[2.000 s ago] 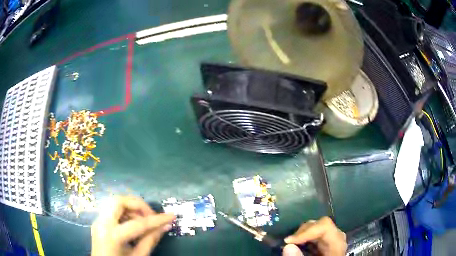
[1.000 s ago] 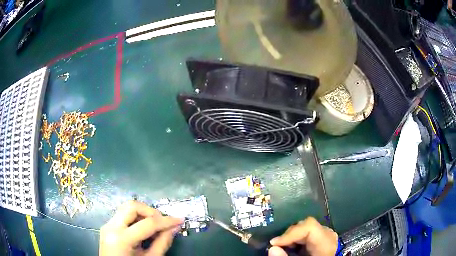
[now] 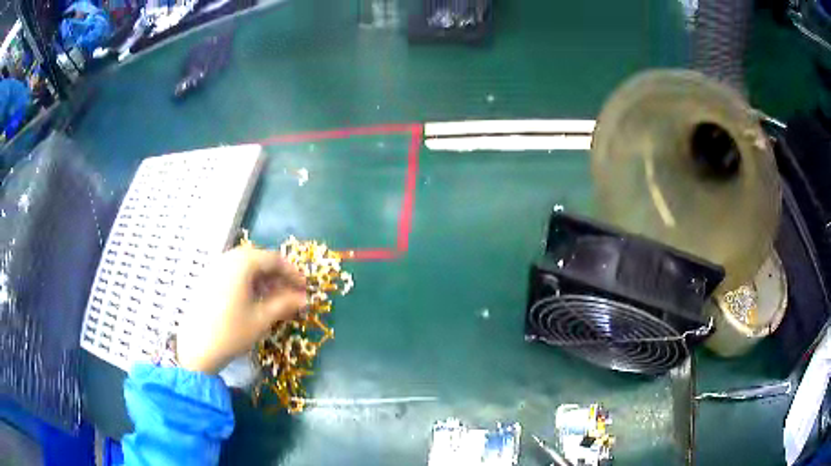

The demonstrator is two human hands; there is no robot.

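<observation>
My left hand [image 3: 241, 305] is over the left side of the loose pile of orange and white flex strips [image 3: 296, 350], fingers bent; whether it holds a strip I cannot tell. A blue circuit board [image 3: 474, 444] lies at the bottom edge, partly cut off. A second board [image 3: 584, 434] with orange parts lies to its right. The thin tip of the soldering iron [image 3: 547, 448] shows between the boards; its handle is out of the picture. My right hand is not in view. Thin solder wire [image 3: 374, 400] runs right from the pile.
A white component tray [image 3: 173, 246] stands left of my hand. A black fan [image 3: 620, 314] stands at right, with a yellowish fume hood [image 3: 683, 173] and a cream tub [image 3: 756, 309] behind it. Clear plastic [image 3: 50, 282] is at far left. Blue-clad people are at top left.
The view has swung left, so the boards sit lower and further right. My left hand has left the first board and moved to the flex pile. My right hand has gone out of the picture.
</observation>
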